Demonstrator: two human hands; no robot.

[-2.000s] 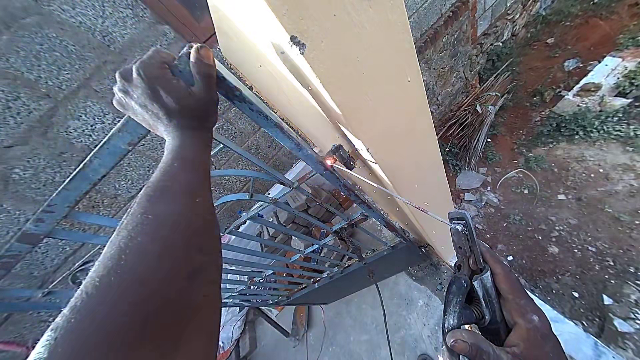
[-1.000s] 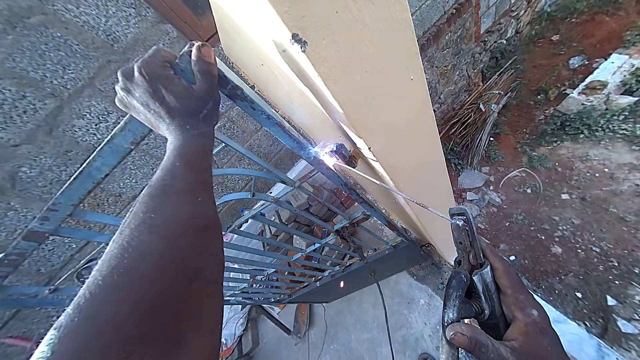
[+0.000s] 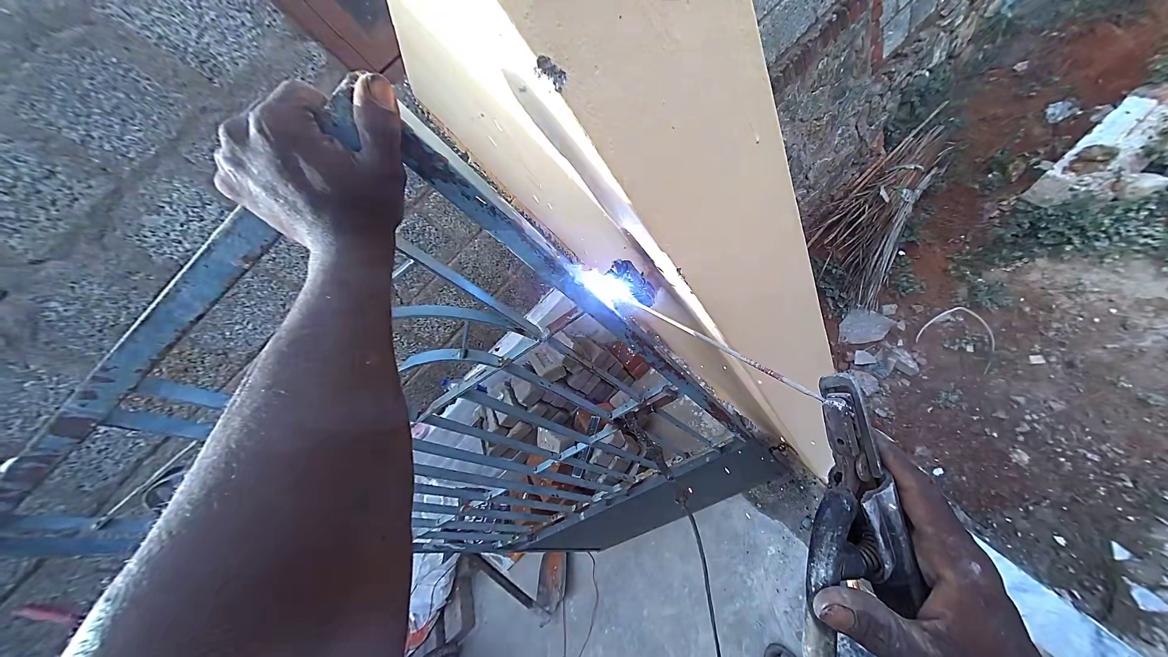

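My left hand (image 3: 315, 160) grips the top corner of a blue-grey metal gate (image 3: 474, 205), its thumb over the frame. In my right hand (image 3: 931, 557) is a welding electrode holder (image 3: 853, 493), which clamps a thin welding rod (image 3: 739, 356). The rod slants up and left to a bright blue-white arc (image 3: 607, 285) on the gate's frame. A dark metal lump (image 3: 631, 281) sits beside the arc, against the cream-painted pillar (image 3: 675, 137). Glare hides the exact weld spot.
A rough block wall (image 3: 109, 109) stands behind the gate at the left. Loose bricks (image 3: 547, 365) lie beyond the bars. A black cable (image 3: 703, 575) runs down over the concrete floor (image 3: 648, 593). Dry sticks (image 3: 881, 214) and rubble lie on bare soil at the right.
The small orange glow at the rod's tip has become a bright blue-white arc with sparks. Both hands have kept nearly the same places and holds.
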